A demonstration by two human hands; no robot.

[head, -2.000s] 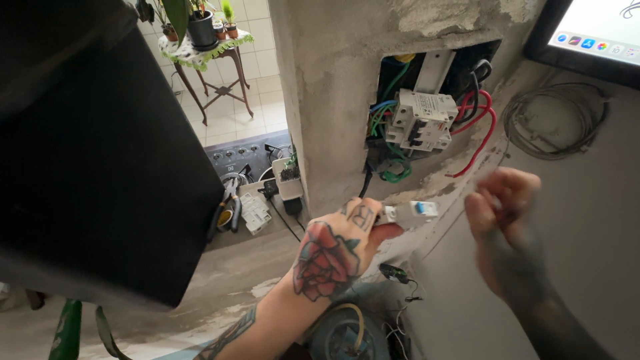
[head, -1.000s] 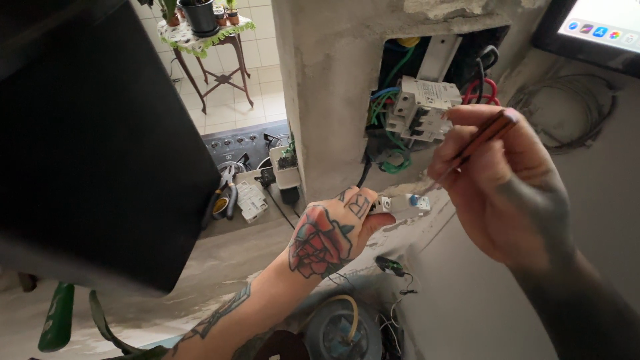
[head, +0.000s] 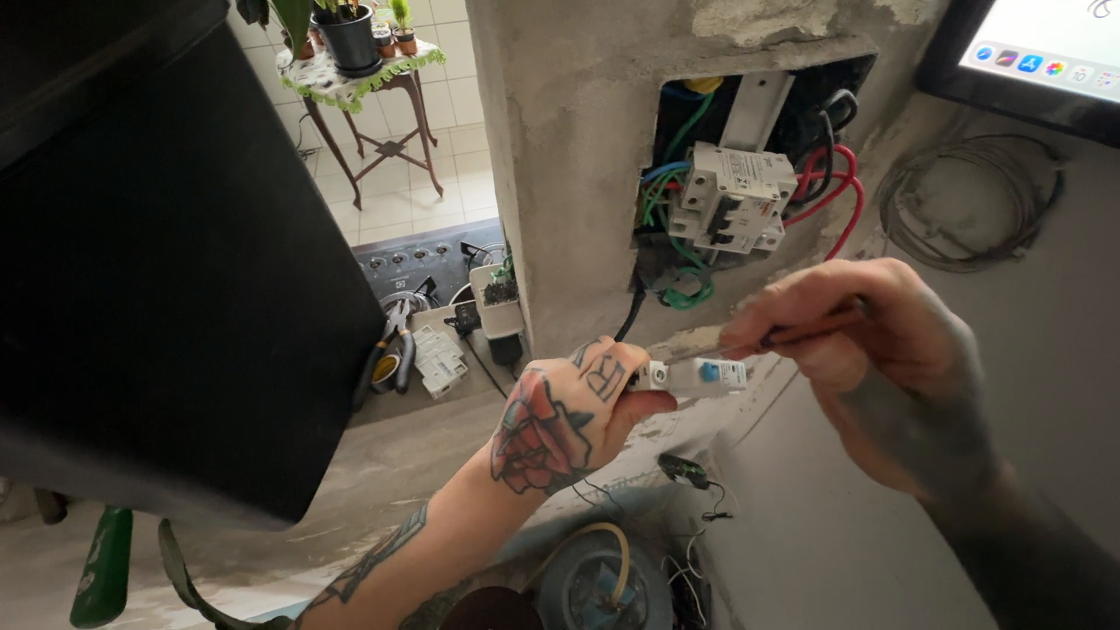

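Note:
My left hand (head: pixel 569 420), in the middle, grips one end of a small white modular circuit breaker (head: pixel 691 376) with a blue part on its front. My right hand (head: pixel 875 376) is just right of it, fingers closed on a thin screwdriver (head: pixel 818 327), its slim shaft running left above the breaker. Whether the tip touches a screw cannot be told. Above both hands, a group of white breakers (head: pixel 739 197) hangs tilted at an open wall box, with red, green, blue and black wires about it. A metal DIN rail (head: pixel 757 109) stands behind them.
Pliers (head: pixel 401 346) and another white breaker (head: pixel 440 360) lie on a ledge at the left, beside a cooktop (head: pixel 429 262). A large black object (head: pixel 157 262) fills the left. A coil of grey cable (head: pixel 967 201) is on the right, below a screen (head: pixel 1041 66).
My right hand came up to the wired breakers with the screwdriver, then moved down to the breaker in my left hand. My left hand keeps its grip.

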